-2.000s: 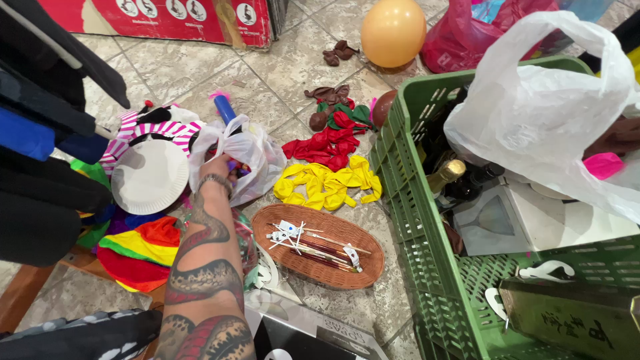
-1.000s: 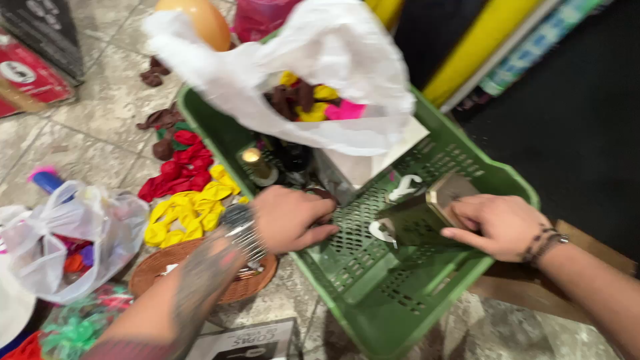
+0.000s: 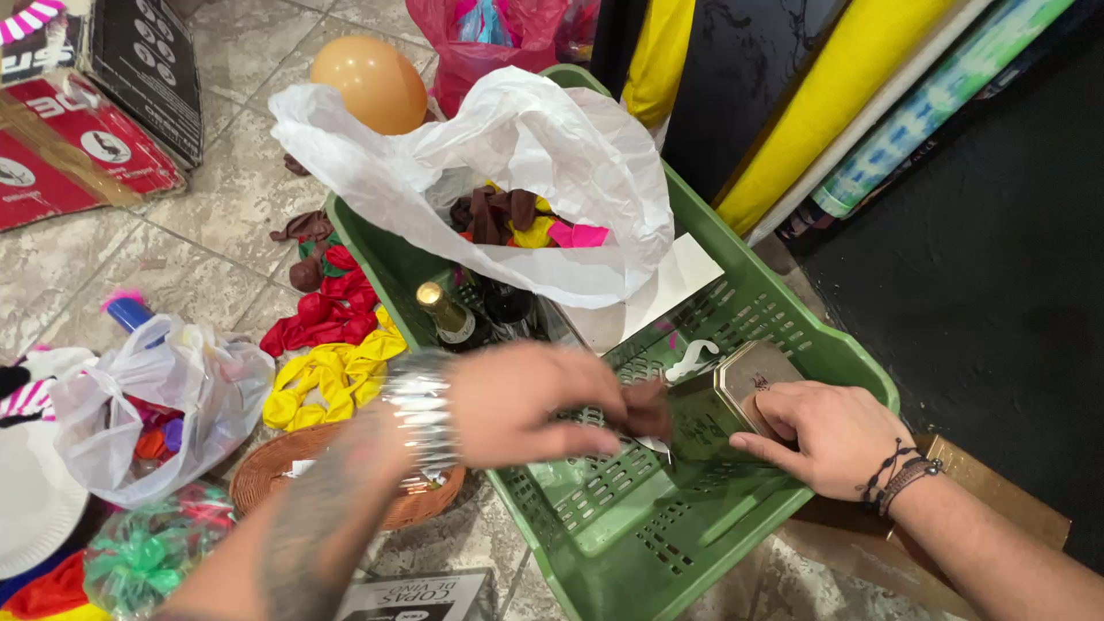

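Observation:
My left hand (image 3: 535, 401), motion-blurred, is over the green plastic crate (image 3: 604, 539) with a brown uninflated balloon (image 3: 647, 410) at its fingertips. My right hand (image 3: 819, 431) grips the lid end of an octagonal metal tin (image 3: 733, 397), which lies tilted inside the crate. Beside the tin is a small white curved piece (image 3: 693, 360). A gold-capped bottle (image 3: 444, 312) and a white box (image 3: 673, 289) stand farther back in the crate. Over them sits an open white plastic bag (image 3: 543, 138) with brown, yellow and pink balloons in it.
Left of the crate lie yellow balloons (image 3: 341, 375), red balloons (image 3: 323, 315), a wicker basket (image 3: 259, 474) and a tied plastic bag (image 3: 164, 405). An inflated orange balloon (image 3: 369, 84) rests behind. Fabric rolls (image 3: 828, 112) lean at the back right; a cardboard box (image 3: 992, 492) is at right.
My left hand was at the translucent bag on the left, then moved to the crate, and now has a brown balloon. My right hand stays on the tin since one second ago. The view has shifted right.

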